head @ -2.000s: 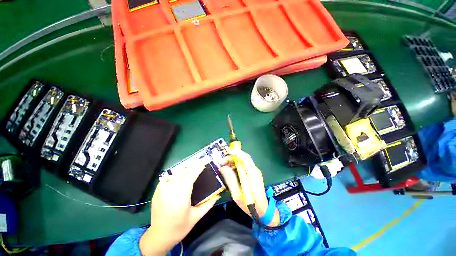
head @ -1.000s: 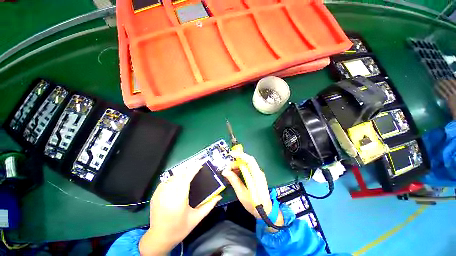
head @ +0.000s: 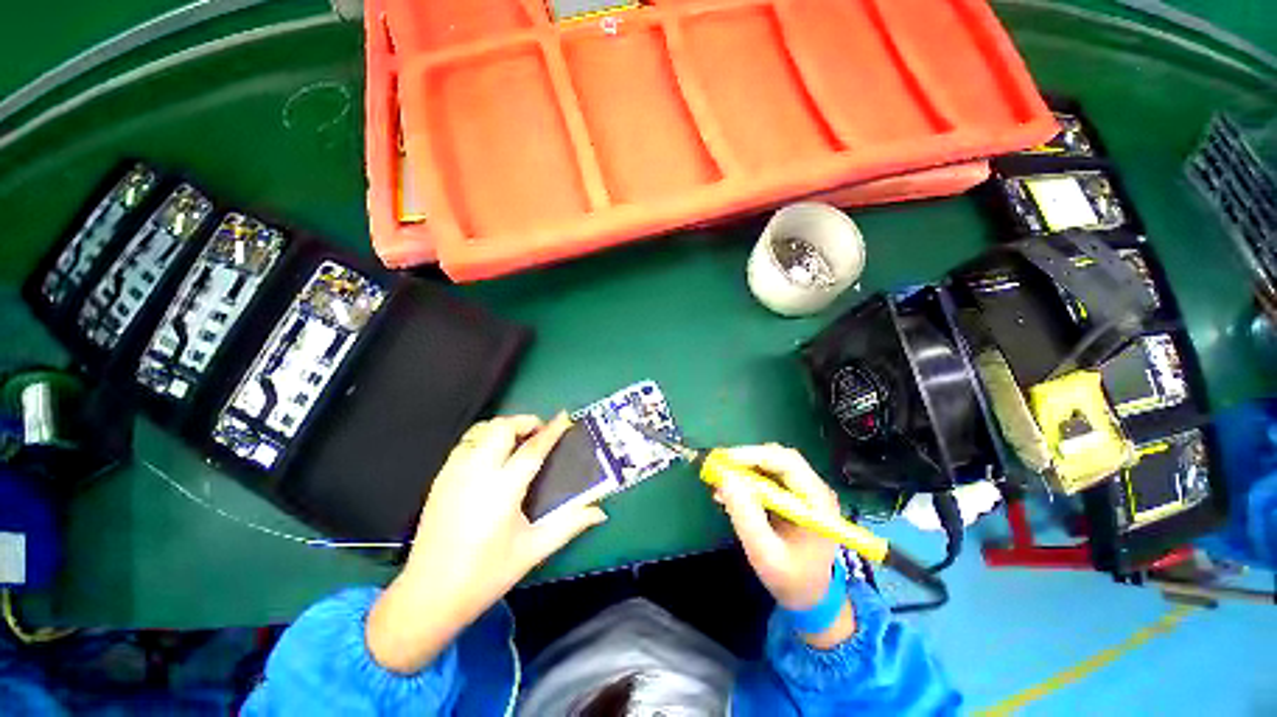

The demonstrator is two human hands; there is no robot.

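Note:
A white and blue circuit board lies on the green bench in front of me, with a dark rectangular panel over its left part. My left hand grips the board and panel, fingers on the upper and lower edges. My right hand holds a yellow soldering iron like a pen. The iron's thin tip points left and is at the board's parts; contact is hard to tell. The solder wire runs across the bench at the left, and its right end is hidden near my left hand.
A black carrier tray with several boards lies left. Orange compartment trays are behind. A whitish cup, black fan unit and yellow block stand right. Another board tray is beyond them. A person's blue sleeve shows far right.
My right hand has moved right and turned the iron from pointing upward to pointing left at the board. The panel now lies flatter over the board. The view has shifted slightly.

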